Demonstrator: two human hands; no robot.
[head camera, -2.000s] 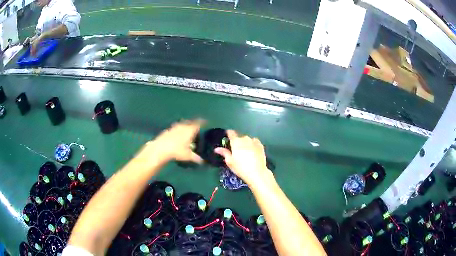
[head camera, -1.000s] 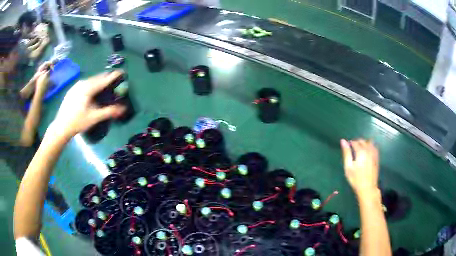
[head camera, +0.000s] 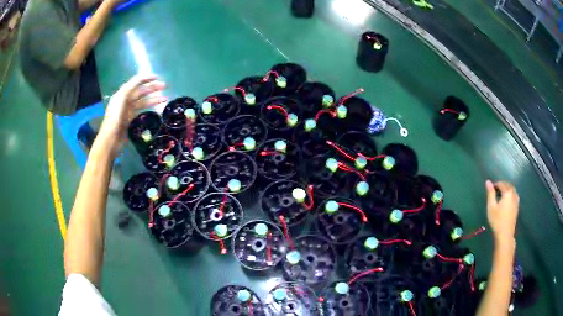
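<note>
Many black housings (head camera: 233, 171) stand massed on the green bench, each with a pale green-topped component and most with a red lead showing. My left hand (head camera: 134, 102) is at the group's far left edge, fingers apart, just above a housing (head camera: 145, 129) and holding nothing visible. My right hand (head camera: 503, 207) is at the right of the view, beyond the group's right edge, with thumb and loosely bent fingers apart and nothing visible in it. A circuit board (head camera: 376, 121) with a white lead lies at the group's upper right edge.
Single housings stand farther back, one at the upper middle (head camera: 372, 52) and one at the right (head camera: 451, 117). The conveyor's pale edge (head camera: 494, 102) curves down the right side. A person's dark sleeve (head camera: 52, 52) and a blue stool-like object (head camera: 80, 133) are at the left.
The view has swung left and down over the massed housings. My left hand, which held a housing a second ago, has let it go at the group's left edge. My right hand stays away from the group.
</note>
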